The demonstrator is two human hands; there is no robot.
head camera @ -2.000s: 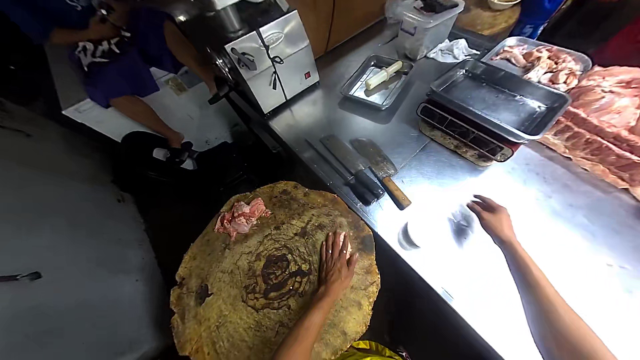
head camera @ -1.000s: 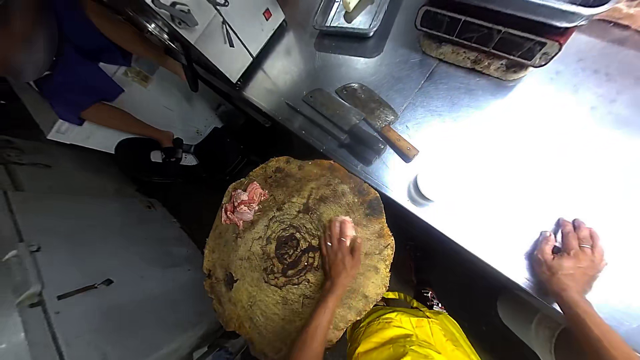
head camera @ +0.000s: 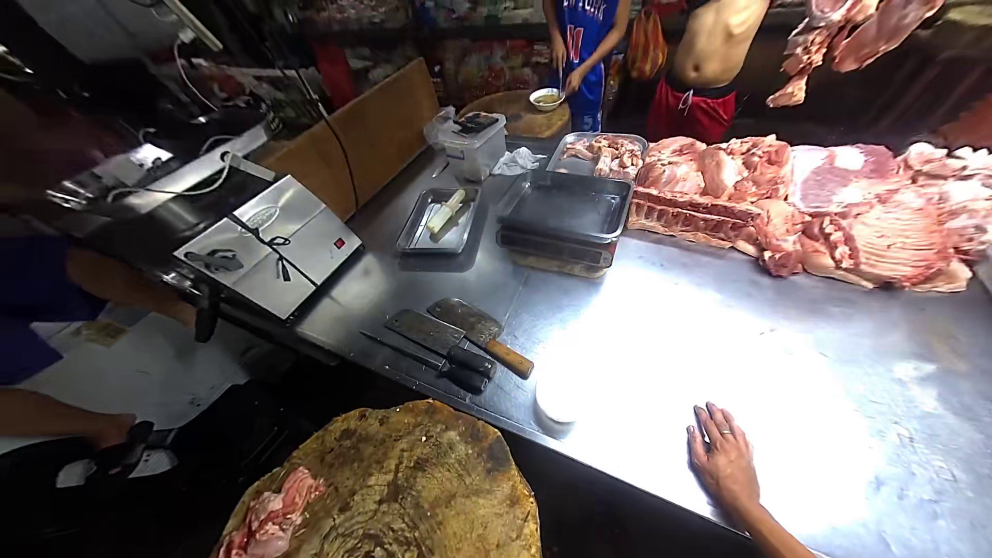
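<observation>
My right hand (head camera: pixel 725 463) rests palm down on the steel table (head camera: pixel 651 356), fingers slightly apart, with a ring on one finger and nothing in its grasp. My left hand is out of the frame. At the lower left, raw meat pieces (head camera: pixel 273 514) lie on the round wooden chopping block (head camera: pixel 418 473). Near the table's front edge lie a cleaver with a wooden handle (head camera: pixel 480 335), a cleaver with a black handle (head camera: pixel 440 341) and a thin rod-like tool with a black handle (head camera: pixel 422 358). A white round object (head camera: pixel 556 399) sits in the glare to their right.
A steel machine (head camera: pixel 271 248) stands left, beside a person's arm (head camera: pixel 116 283). Behind the cleavers are a small tray (head camera: pixel 439 221), a scale-like device with a tray (head camera: pixel 566 205) and a plastic tub (head camera: pixel 471 146). Large meat cuts (head camera: pixel 806 209) line the back. Two people stand beyond.
The view has swung up, showing the meat and people at the back. My left hand, flat on the chopping block in both earlier frames, is no longer in view.
</observation>
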